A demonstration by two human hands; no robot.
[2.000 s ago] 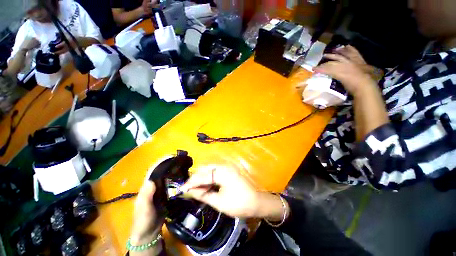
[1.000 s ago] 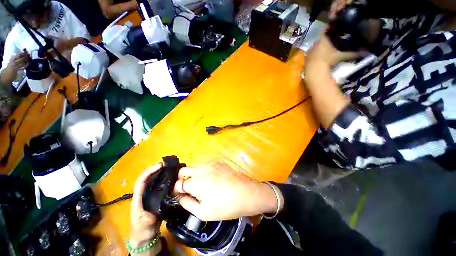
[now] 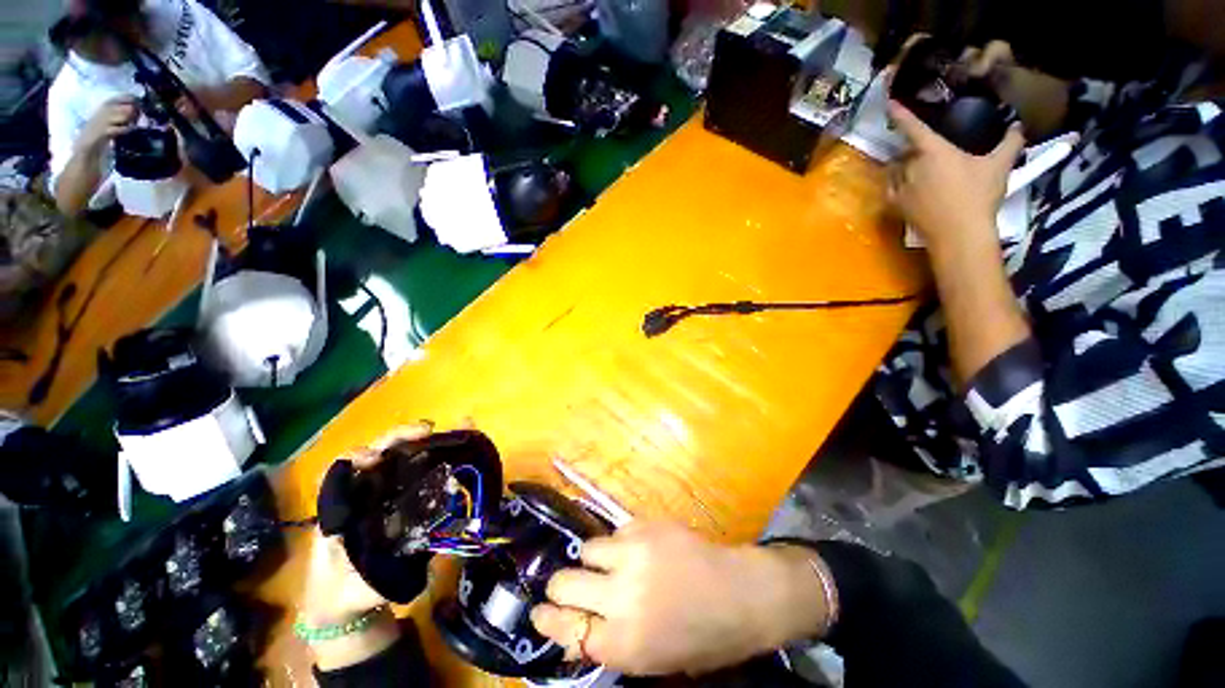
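Observation:
My left hand (image 3: 343,571) holds the black camera front module (image 3: 410,511) from beneath and behind, its open inner side with circuit board facing up. Thin blue, red and yellow wire leads (image 3: 464,524) run from it towards the camera body. The camera body (image 3: 504,605) lies just right of the module, its round black shell open, with a pale block inside. My right hand (image 3: 658,598) is on the right side of this shell, fingers curled over its rim. The body's white base is mostly hidden below my right hand.
A clear tray of black modules (image 3: 175,591) is at lower left. White cameras (image 3: 262,323) stand on the green mat. A black box device (image 3: 766,94) is at the back. A neighbour at right holds a black-and-white camera (image 3: 967,121); its black tail cable (image 3: 752,308) crosses the orange bench.
My left hand has tipped the module open and moved it left, exposing its wires. My right hand has moved from the module to the body's right rim. The neighbour's cable has shifted right.

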